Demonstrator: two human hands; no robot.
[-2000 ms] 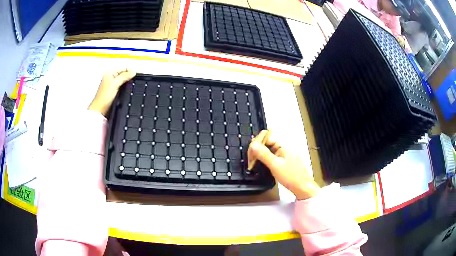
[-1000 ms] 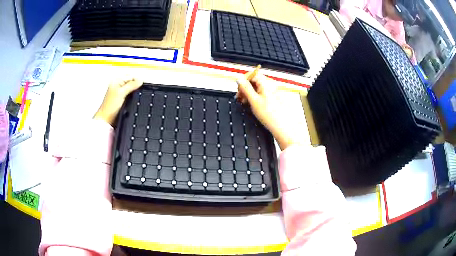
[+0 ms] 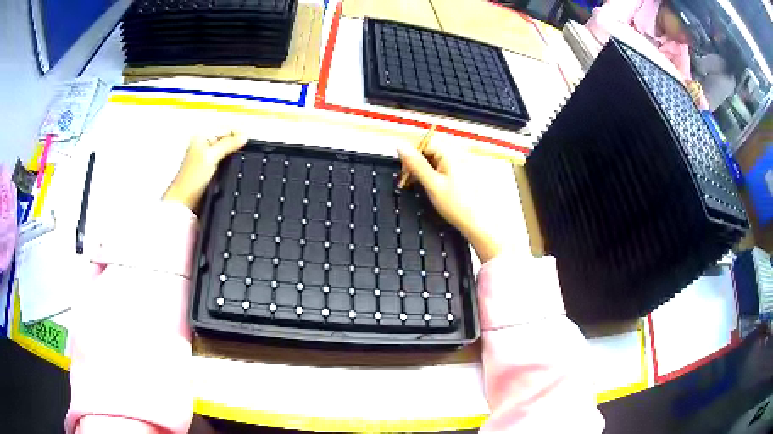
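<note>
A black component tray (image 3: 326, 326) lies in front of me, with tiny white dots in rows across it. My left hand (image 3: 206, 163) grips the tray's upper left corner, its thumb and fingers at the rim. My right hand (image 3: 432, 174) is over the upper right part of the tray. It holds a thin tan stick-like tool (image 3: 430, 138) like a pencil, tip down near the upper dots. The hand and tool hide some of the upper right pockets.
A tall black tray stack (image 3: 619, 195) leans at the right. A shorter stack (image 3: 208, 38) stands upper left, and another tray (image 3: 445, 72) lies at top centre. A dark stick (image 3: 86, 203) and paper slips (image 3: 72, 110) lie at left. A person in pink (image 3: 648, 25) is upper right.
My right hand has moved from the tray's lower right corner up to its upper right part, then slightly down. The view has shifted a little. My left hand stays at the corner.
</note>
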